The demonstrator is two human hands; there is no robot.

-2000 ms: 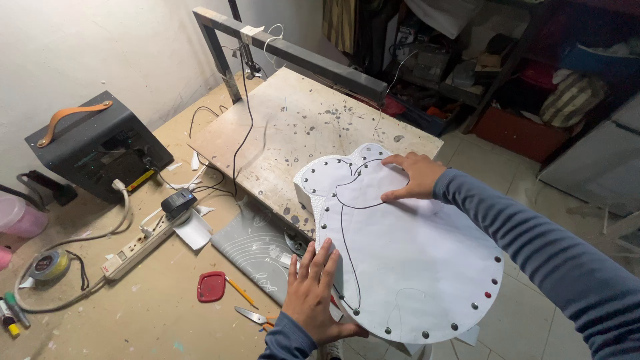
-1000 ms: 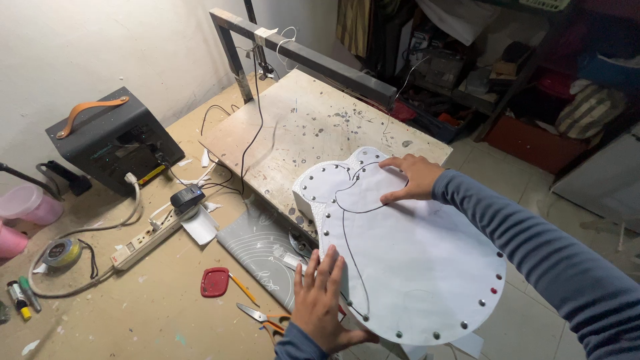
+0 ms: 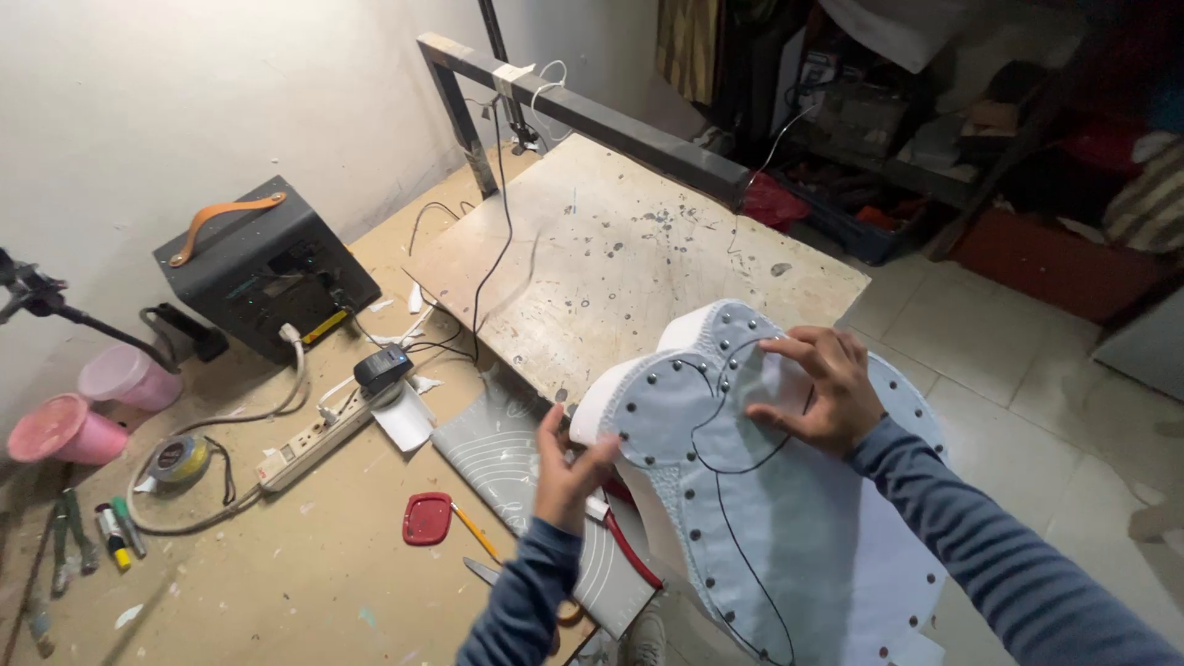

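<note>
A thick foam block (image 3: 684, 342) faced with a white sheet (image 3: 768, 518) leans at the board's front corner, its drawn face turned up. Round-headed pins line the sheet's edge, and a black curved line (image 3: 735, 536) crosses it. My right hand (image 3: 819, 393) rests on the upper part of the sheet, thumb and fingers spread beside the curve. My left hand (image 3: 569, 467) is at the block's left side, fingers apart, with fingertips close to the rounded corner; whether they touch it I cannot tell.
A spotted board (image 3: 592, 268) lies under a metal frame (image 3: 592, 106). On the workbench are a black power station (image 3: 268, 268), a power strip (image 3: 314, 439), a grey mat (image 3: 499, 453), a pencil (image 3: 476, 532), scissors (image 3: 481, 571), a tape measure (image 3: 178, 458), markers (image 3: 113, 536) and pink cups (image 3: 129, 377).
My left hand has moved from the block's lower left edge up to its rounded upper left corner. The block has tilted, showing more of its side wall. My right hand stays on the sheet.
</note>
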